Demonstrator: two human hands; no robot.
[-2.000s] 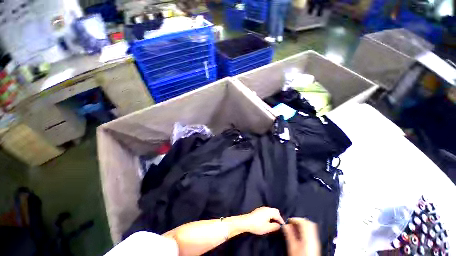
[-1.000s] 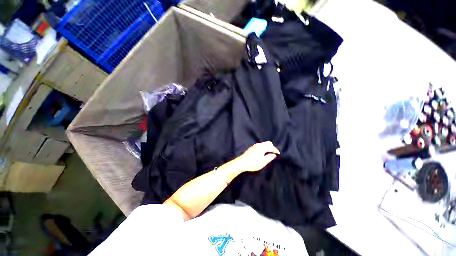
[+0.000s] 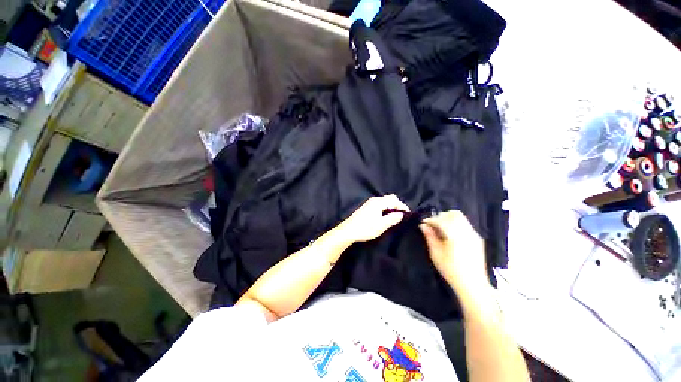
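Note:
A large black garment (image 3: pixel 299 186) lies over the bin edge, my lap and the white table. My left hand (image 3: pixel 379 216) pinches a fold of the black cloth between thumb and fingers. My right hand (image 3: pixel 446 237) is just to the right of it, with thumb and index fingertips together by the same spot. A needle or thread is too small to make out. A thin cord with pale ends (image 3: pixel 467 121) lies on the cloth farther up.
A beige fabric-lined bin (image 3: pixel 168 149) holds a crumpled clear bag (image 3: pixel 235 134). The white table (image 3: pixel 549 186) bears upright thread spools (image 3: pixel 648 153), a clear plastic bag (image 3: pixel 603 145) and a round black dish (image 3: pixel 655 248). A blue crate (image 3: pixel 138 45) stands upper left.
My right hand, out of view a second ago, is back beside my left hand at the cloth. My left hand still holds the garment. The view has tilted down from two seconds ago.

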